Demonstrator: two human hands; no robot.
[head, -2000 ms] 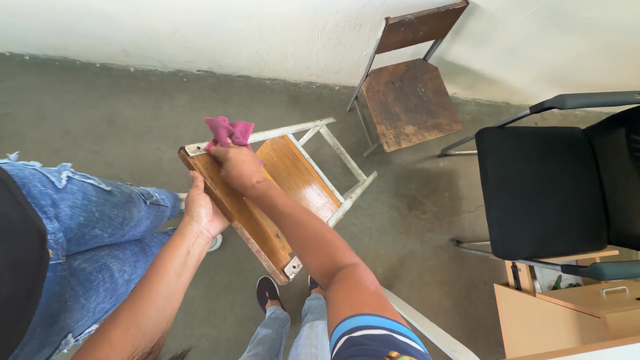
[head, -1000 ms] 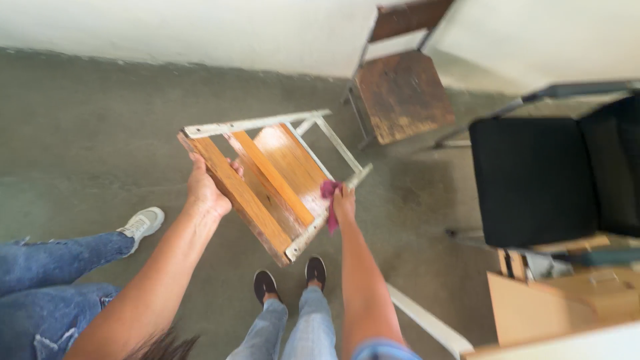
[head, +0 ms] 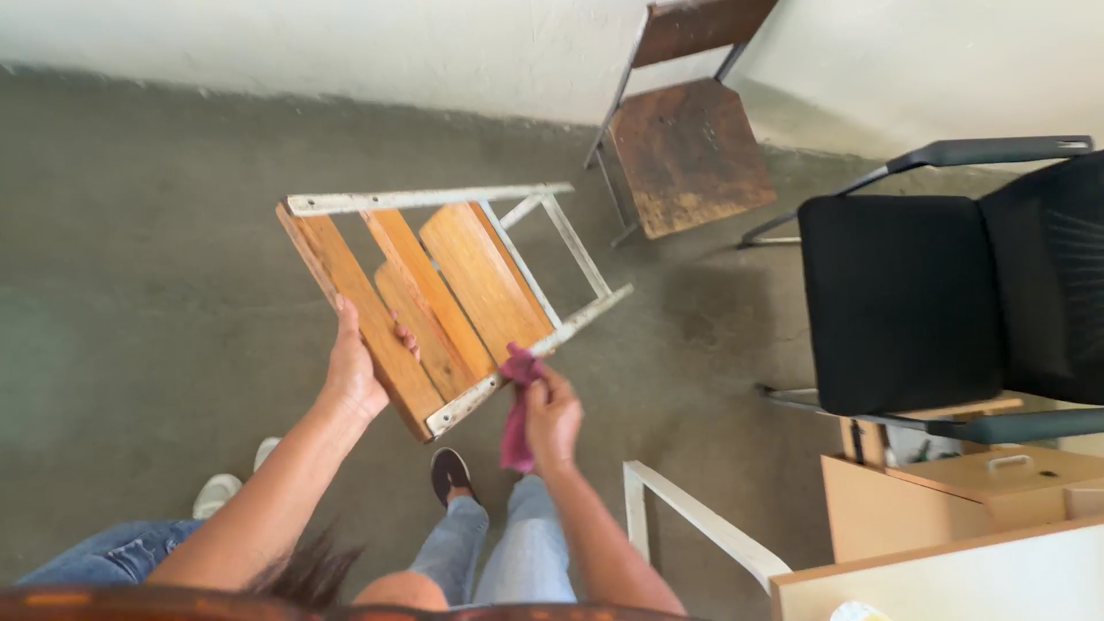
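A small folding chair of wooden slats and chipped white metal framing (head: 423,200) is held tilted in the air. My left hand (head: 355,371) grips its outermost wooden slat (head: 366,332), thumb in front and fingertips showing behind. My right hand (head: 554,418) pinches a crumpled pink cloth (head: 520,423), whose upper part lies against the lower metal rail (head: 582,319) beside the slats.
A worn wooden chair (head: 690,159) stands near the wall. To the right are a black office chair (head: 901,302) and light wooden furniture with a drawer (head: 1000,474). A white metal frame (head: 707,522) stands lower right. Another person's shoe (head: 217,494) shows at lower left.
The right hand with the pink cloth has moved from the chair's upper left corner to its lower rail. The slats have shifted apart from one another. The person at left has stepped back from beside me.
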